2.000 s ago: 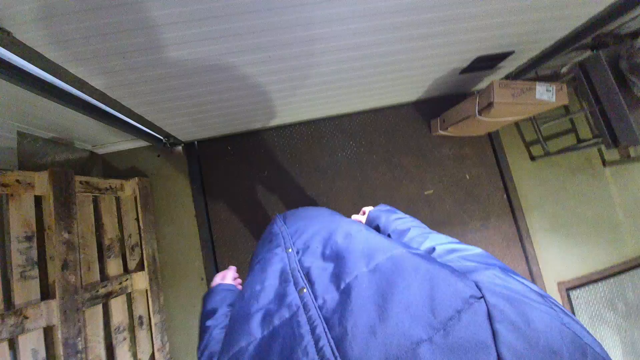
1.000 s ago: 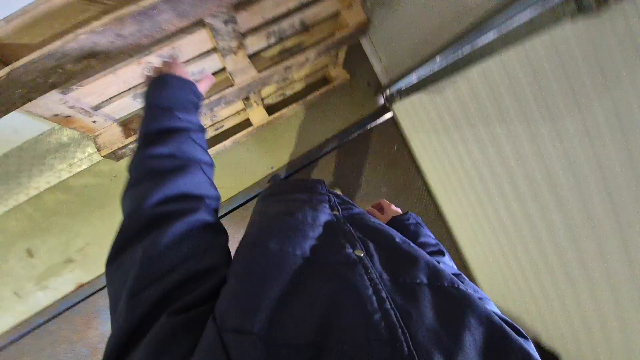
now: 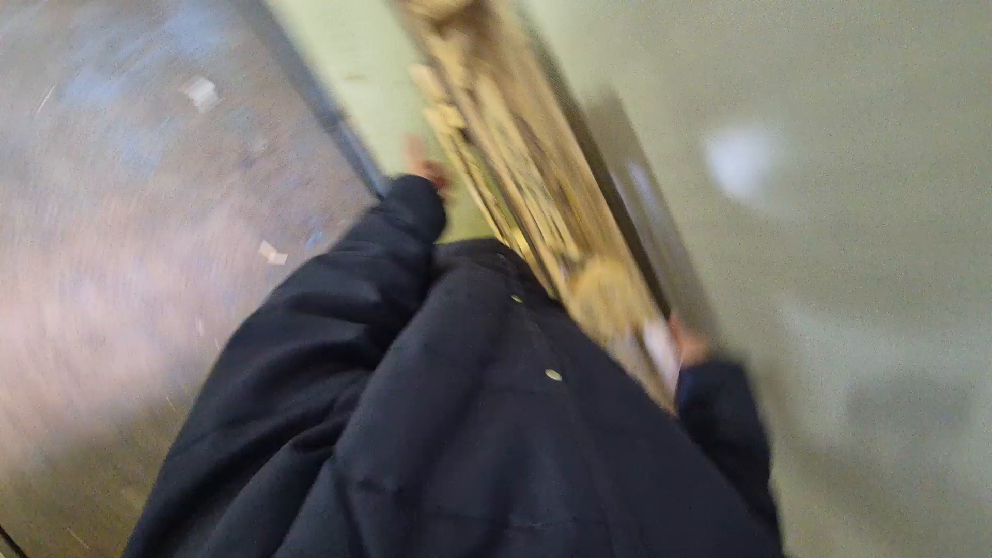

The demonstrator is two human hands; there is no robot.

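A wooden pallet (image 3: 535,163), seen blurred and nearly edge-on, runs from the top middle of the head view down to the right of my dark jacket. My left hand (image 3: 426,167) is just left of its slats, fingers apart; contact with the wood is not visible. At the pallet's near right end, my right hand (image 3: 686,341) is against or close to its edge beside a small whitish patch. Blur and the sleeve hide whether those fingers grip it.
A worn brown floor panel (image 3: 186,256) with small pale scraps lies at the left, bordered by a dark metal strip (image 3: 325,108). Pale greenish floor (image 3: 852,256), with a bright reflection, extends to the right of the pallet.
The view has swung strongly. The pallet, at the upper left a second ago, now stands between my hands. My right hand, away from it then, is now at its edge.
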